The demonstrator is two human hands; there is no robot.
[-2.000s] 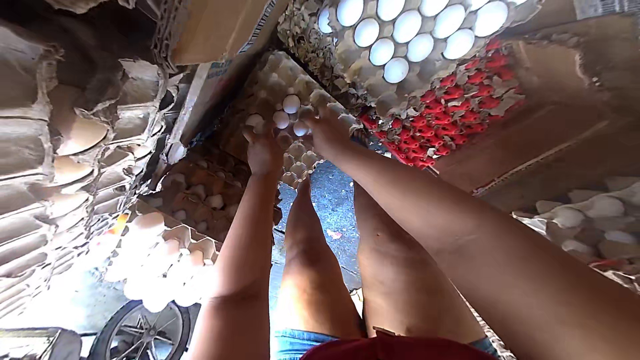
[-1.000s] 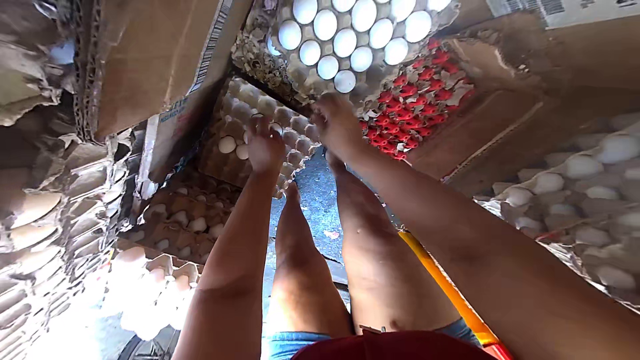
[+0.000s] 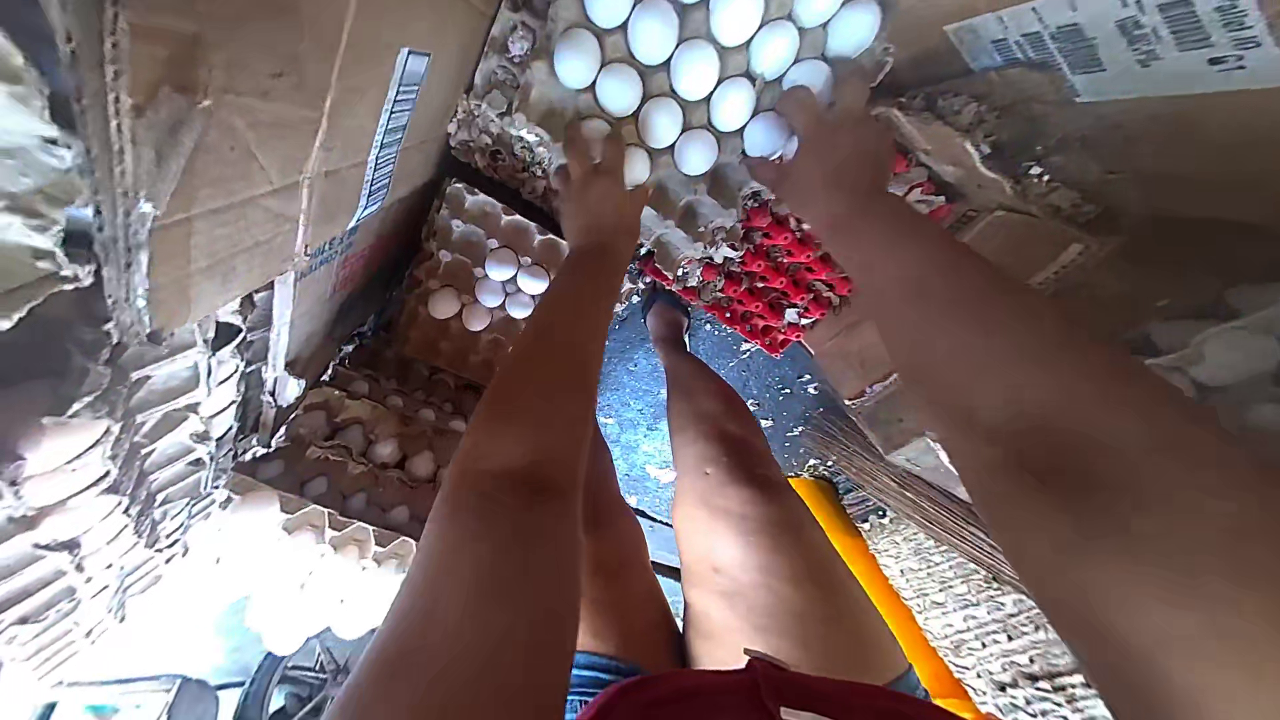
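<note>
White eggs [image 3: 695, 70] fill much of a grey pulp egg tray [image 3: 690, 208] at the top centre, on a stack of trays. My left hand [image 3: 603, 190] reaches to the tray's near left part, its fingers over eggs there; whether it grips one is hidden. At the tray's right edge, my right hand [image 3: 835, 140] has its fingertips at an egg [image 3: 767, 134], and its grip cannot be told. Left of my left forearm, a lower pulp tray [image 3: 465, 235] holds a cluster of several white eggs [image 3: 490, 292]. Red egg trays [image 3: 780, 285] lie beneath the grey one.
Cardboard boxes [image 3: 230, 130] rise at the left, near stacked pulp trays [image 3: 180, 450]. More egg trays [image 3: 370, 450] lie at the lower left, above a wheel [image 3: 300, 680]. A broom [image 3: 910, 490] and a yellow pole [image 3: 880, 590] are right of my legs. Another box [image 3: 1130, 130] stands upper right.
Both hands have moved from the lower tray to the fuller tray above it. A cluster of eggs in the lower tray now shows uncovered. The view has shifted.
</note>
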